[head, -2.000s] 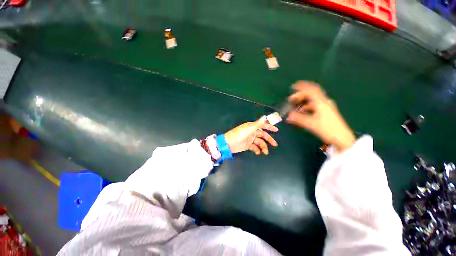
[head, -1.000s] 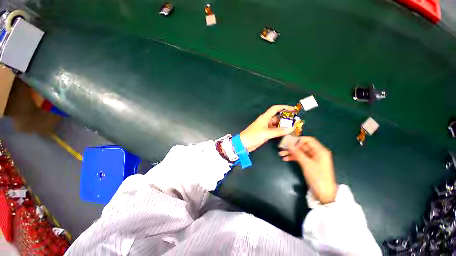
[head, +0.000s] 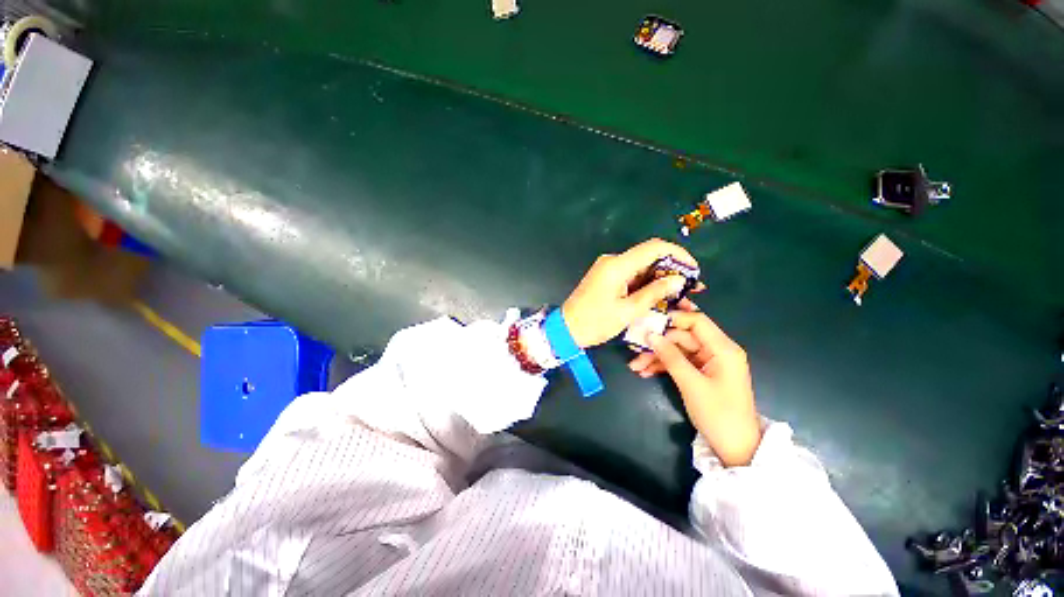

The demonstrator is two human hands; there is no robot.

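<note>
My left hand (head: 613,299) holds a small dark-edged watch case (head: 674,278) with white and orange inside, its thumb across it. My right hand (head: 707,376) pinches a pale square display module (head: 645,330) just below the case; whether its tail is joined to the case cannot be told. Fingers hide part of both. Two loose display modules with orange tails lie near the hands, one just above them (head: 729,202) and one to the right (head: 882,255). A clamped unit (head: 904,189) with a silver clip handle lies at the right.
A partly assembled unit (head: 658,36) and a cut-off pale module (head: 504,8) lie on the far part of the dark-green belt (head: 467,175). A tangled clip heap (head: 1006,519) fills the lower right. A grey-white box (head: 44,96) and blue stool (head: 264,385) are at left.
Two seconds ago my right hand was blurred above the left. Since one second ago, both hands have come closer together, and the pale module has moved up against the case. The view has shifted.
</note>
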